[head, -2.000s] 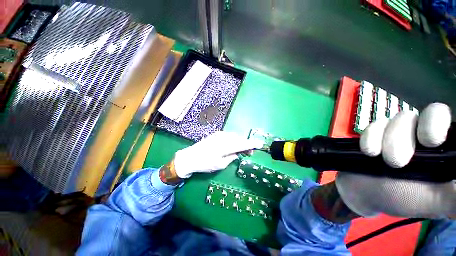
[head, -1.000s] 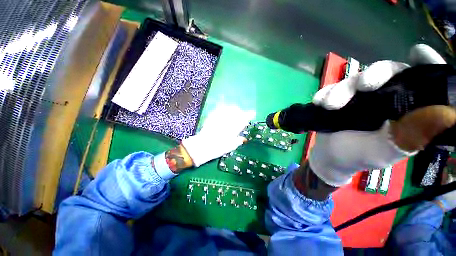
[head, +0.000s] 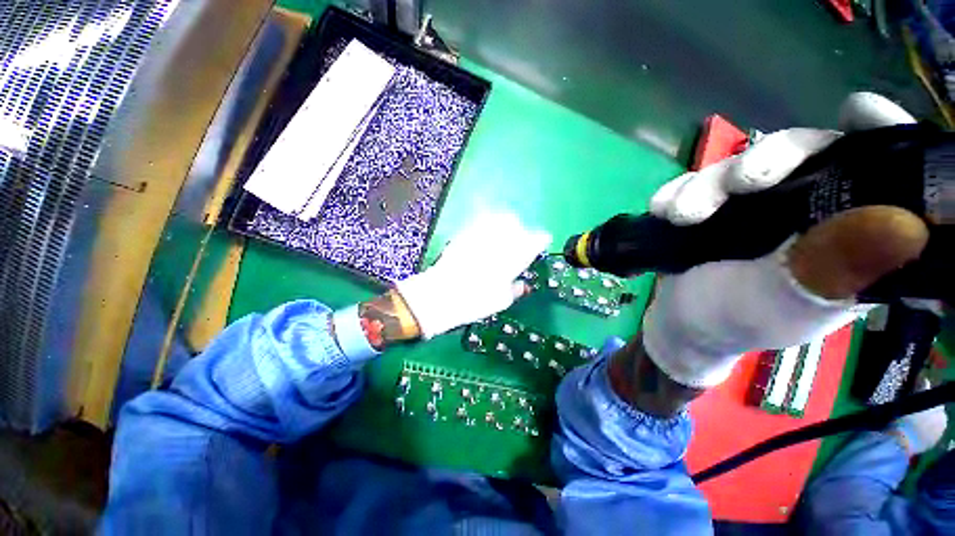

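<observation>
My right hand (head: 733, 304), in a white glove with a bare thumb, grips a black electric screwdriver (head: 670, 243). Its yellow-ringed tip points left at the near-left end of the farthest green circuit board (head: 586, 285). My left hand (head: 476, 272), gloved, has its fingers at that board's left end beside the bit; the fingertips are overexposed, so what they pinch is hidden. A second green board (head: 524, 343) lies nearer me, partly under my right sleeve. A third green board (head: 466, 406), with a row of pins along its far edge, lies nearest.
A black tray of small screws (head: 419, 147) with a white strip (head: 319, 131) on them stands left of the boards. A ribbed silvery stack (head: 63, 157) is at far left. A red mat (head: 733, 461) with white-faced boards (head: 791, 377) is at right, near another person's sleeve (head: 864, 471).
The screwdriver has come down from level with the view's middle right to a leftward slant at the farthest board. My left hand stays by that board's left end. The view has shifted.
</observation>
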